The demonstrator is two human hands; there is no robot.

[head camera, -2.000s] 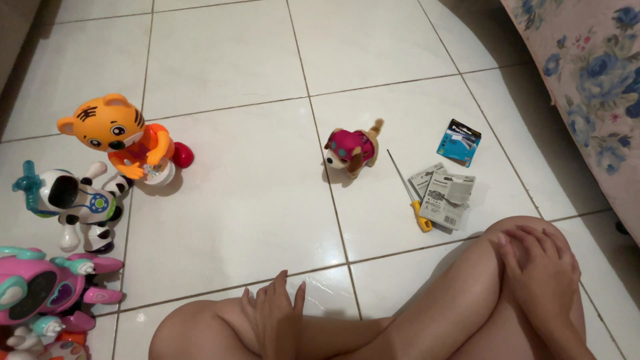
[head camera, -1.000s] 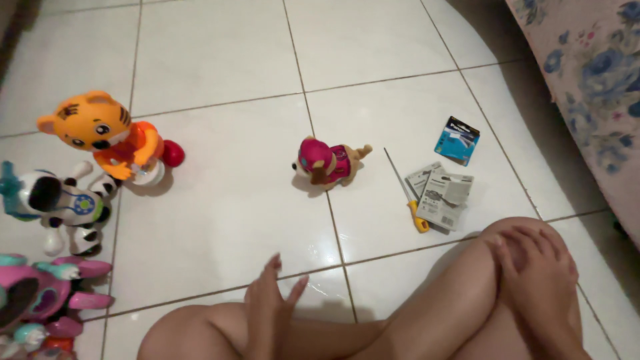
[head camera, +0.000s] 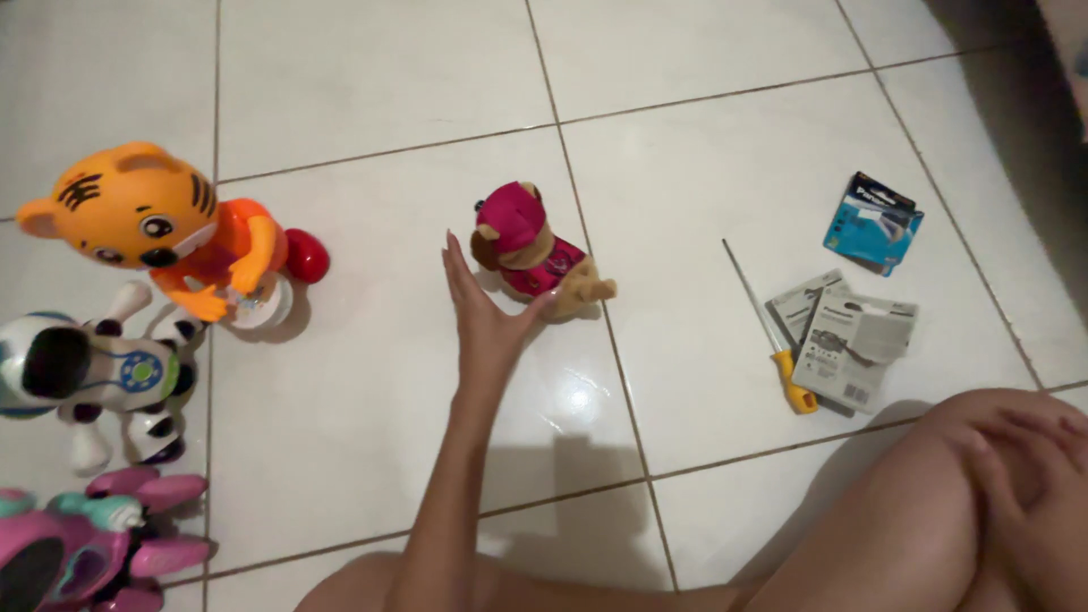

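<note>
A plush toy dog (head camera: 544,255) in a magenta cap and vest stands on the tiled floor, near the middle of the head view. My left hand (head camera: 493,327) reaches to its near side with thumb and fingers spread; the thumb is at the dog's tan hindquarters, and whether it touches cannot be told. My right hand (head camera: 1028,476) rests on my right knee at the lower right, holding no object. A screwdriver (head camera: 795,382) with a yellow handle lies right of the dog, beside grey battery blister packs (head camera: 858,348). A blue battery package (head camera: 874,225) lies behind them.
On the left are an orange tiger toy (head camera: 140,208) with a small white drum (head camera: 259,302), a black and white robot-like toy (head camera: 110,365) and a pink and teal toy (head camera: 93,544). My crossed legs (head camera: 867,527) border the near side. A shadowed fabric edge is at the upper right.
My left hand has moved from over my leg forward to the toy dog. The dog has turned and shifted on the floor. My right hand has stayed on the knee.
</note>
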